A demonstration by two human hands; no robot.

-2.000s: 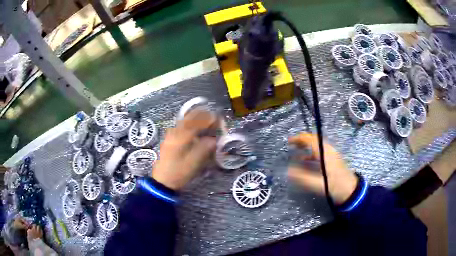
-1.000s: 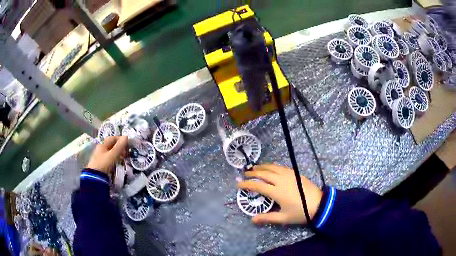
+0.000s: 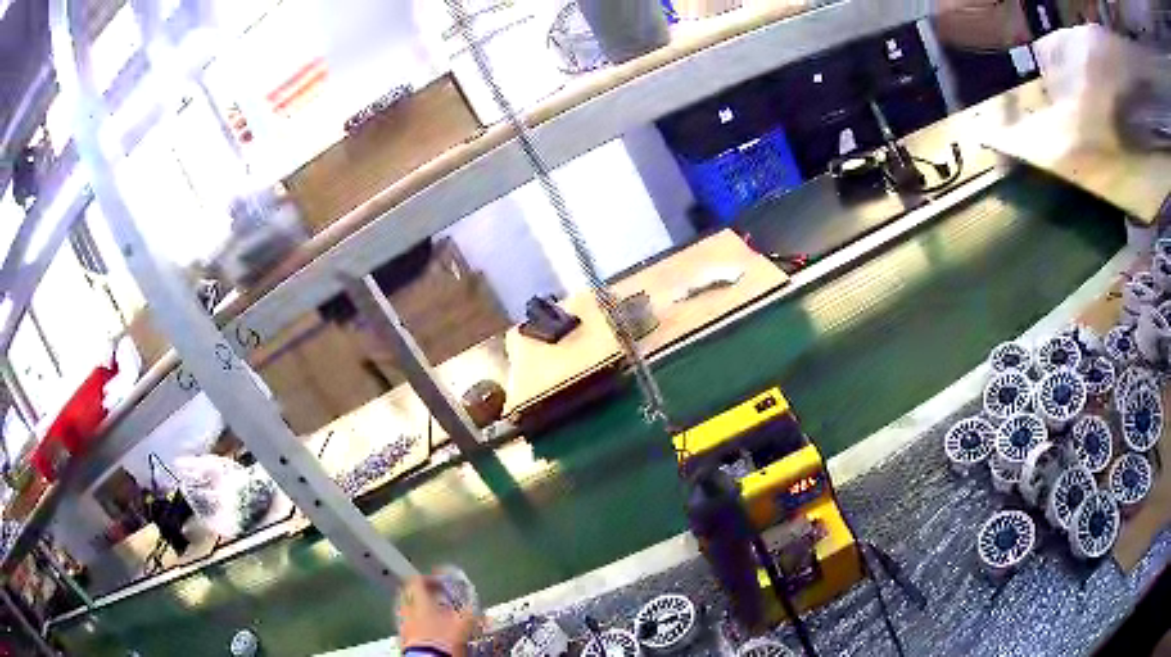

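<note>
My left hand (image 3: 434,621) is at the bottom edge, left of centre, cut off at the wrist. It holds a whitish round fan housing (image 3: 455,590), partly behind the fingers, at the bench's pale edge. My right hand is not in view. More white spoked housings (image 3: 665,621) lie right of my left hand along the bottom edge, partly cut off. The black electric screwdriver (image 3: 727,539) hangs upright in front of the yellow screw feeder (image 3: 822,565), which shows red digits.
A heap of spoked housings (image 3: 1021,436) lies at the right on the silver sheet (image 3: 925,539) and brown cardboard. The green conveyor (image 3: 771,347) crosses behind the bench. A metal post (image 3: 231,372) slants at the left. A coiled line (image 3: 552,193) hangs above the feeder. A blue crate (image 3: 745,173) stands beyond.
The view has tilted up, so the bench sits lower in the picture. My left hand now holds a housing near the bench's far edge. My right hand has left the picture.
</note>
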